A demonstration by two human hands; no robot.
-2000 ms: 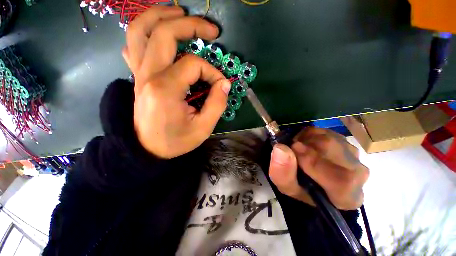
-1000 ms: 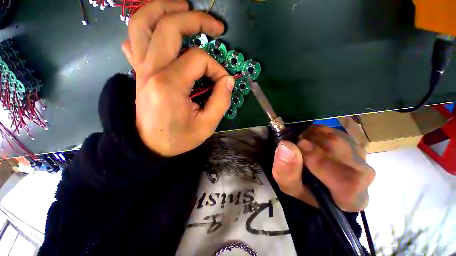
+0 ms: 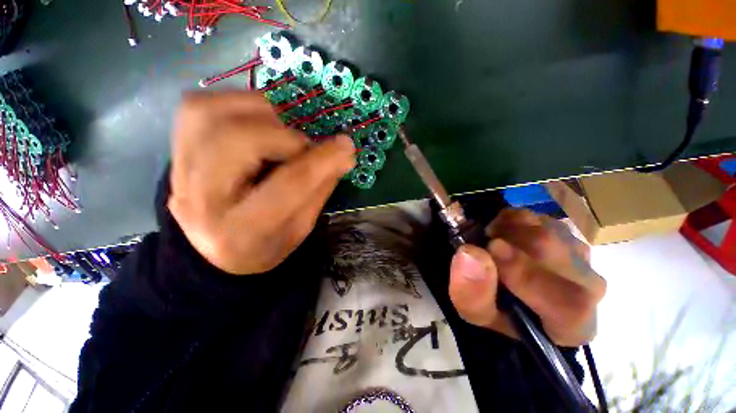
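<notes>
The green PCB panel [image 3: 338,81] of joined round boards lies slanted on the dark bench, with several red leads across it. A connector lead [image 3: 230,73] sticks out past its upper left side. My left hand [image 3: 250,181], blurred, is over the panel's lower left part, fingertips together at the boards; whether they grip anything is hidden. My right hand [image 3: 524,278] is closed around the soldering iron [image 3: 428,177]. The iron's tip is close to the panel's right edge, near the end round board; contact is unclear.
A lead pile [image 3: 202,14] and a yellow ring [image 3: 305,18] are at the top. Wired panels [image 3: 24,137] and long cables [image 3: 36,242] are at left. The orange soldering station [image 3: 698,18] with its black cable is at upper right. A cardboard box [image 3: 633,206] and red frame [image 3: 714,226] are below the bench edge.
My left hand has moved down and left and its raised fingers have folded in, uncovering more of the panel and its leads. The iron has stayed near the panel's right edge.
</notes>
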